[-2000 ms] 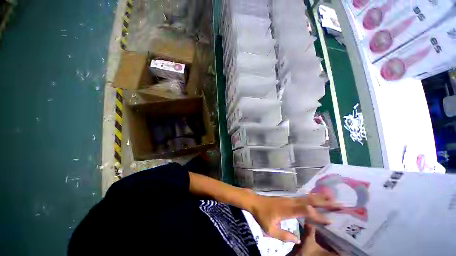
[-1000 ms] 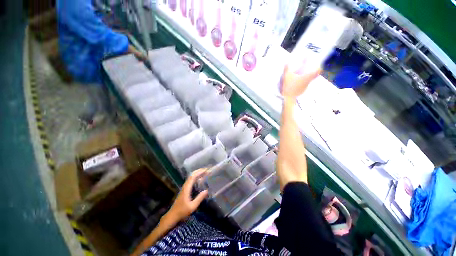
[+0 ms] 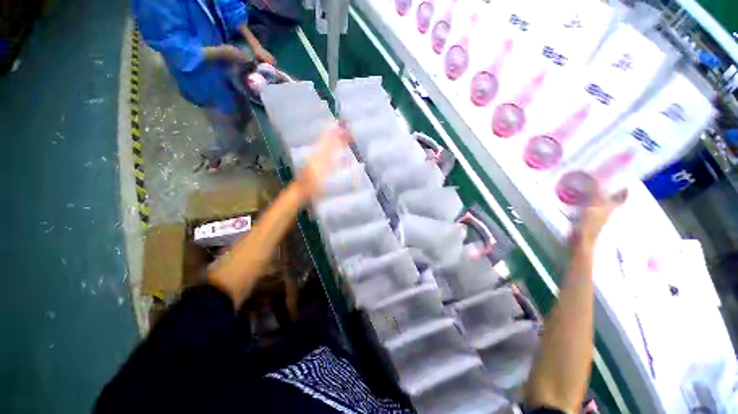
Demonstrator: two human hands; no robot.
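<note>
Rows of open greyish-white boxes [image 3: 368,242] stand side by side on the green bench, flaps up. My left hand [image 3: 325,162] is blurred, fingers spread, over the far part of the left row; I see nothing held in it. Printed retail boxes [image 3: 510,121] with pink headphone pictures stand lined up on the white shelf. My right hand [image 3: 595,214] is blurred at the lower end of the nearest printed box [image 3: 603,174]; whether it grips the box is unclear.
A person in blue [image 3: 190,48] stands at the far left end with hands at a headset [image 3: 267,77]. More headsets [image 3: 477,234] lie between boxes and shelf. A brown carton [image 3: 166,259] with a small printed box [image 3: 222,230] is below the bench. A metal post [image 3: 333,40] rises ahead.
The raised white box is no longer held up; my right hand is now lower, at the shelf row. My left hand has moved forward over the open boxes. The view has shifted.
</note>
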